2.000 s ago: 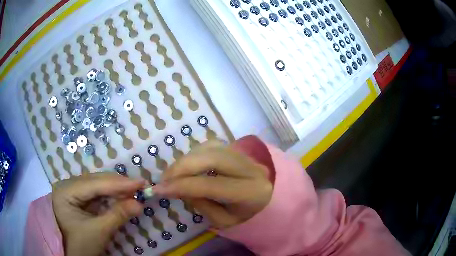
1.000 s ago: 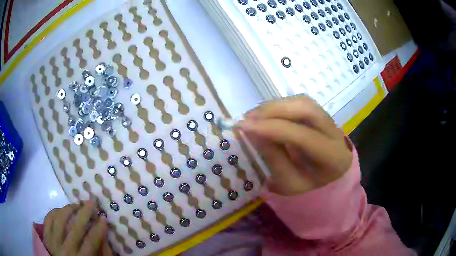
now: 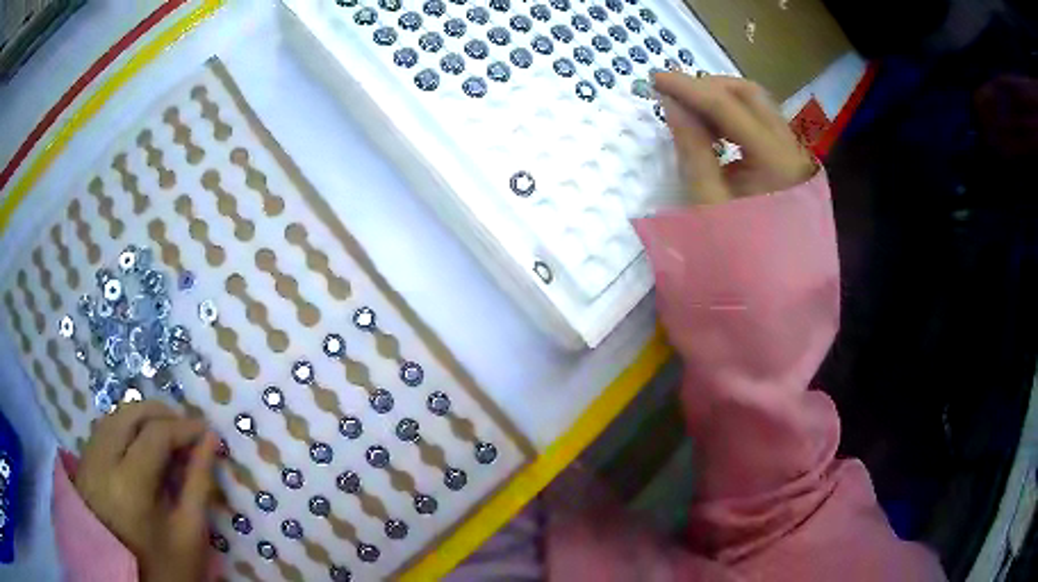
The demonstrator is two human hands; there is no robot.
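Note:
The slotted tray (image 3: 324, 252) lies at the left with dumbbell-shaped cutouts. Small round metal parts (image 3: 411, 373) sit in rows in its nearer part. A pile of silver washers (image 3: 139, 330) lies on its left side. My left hand (image 3: 154, 472) is over the tray's near left edge beside the pile, blurred; its fingertips hide what they may hold. My right hand (image 3: 734, 131) is over the right side of the white parts tray (image 3: 455, 205), its fingertips near the seated parts. I cannot tell whether it holds one.
A blue bin (image 3: 9, 477) with silver pieces is cut off at the left edge. Brown cardboard (image 3: 774, 40) and a red label (image 3: 810, 123) lie beyond the white tray. Yellow tape (image 3: 546, 460) runs along the bench edge. One loose ring (image 3: 543, 272) lies on the white tray's near rim.
My right hand has moved from the slotted tray's right edge out to the white tray. My left hand has shifted up toward the washer pile. The view has moved, so the trays appear further left.

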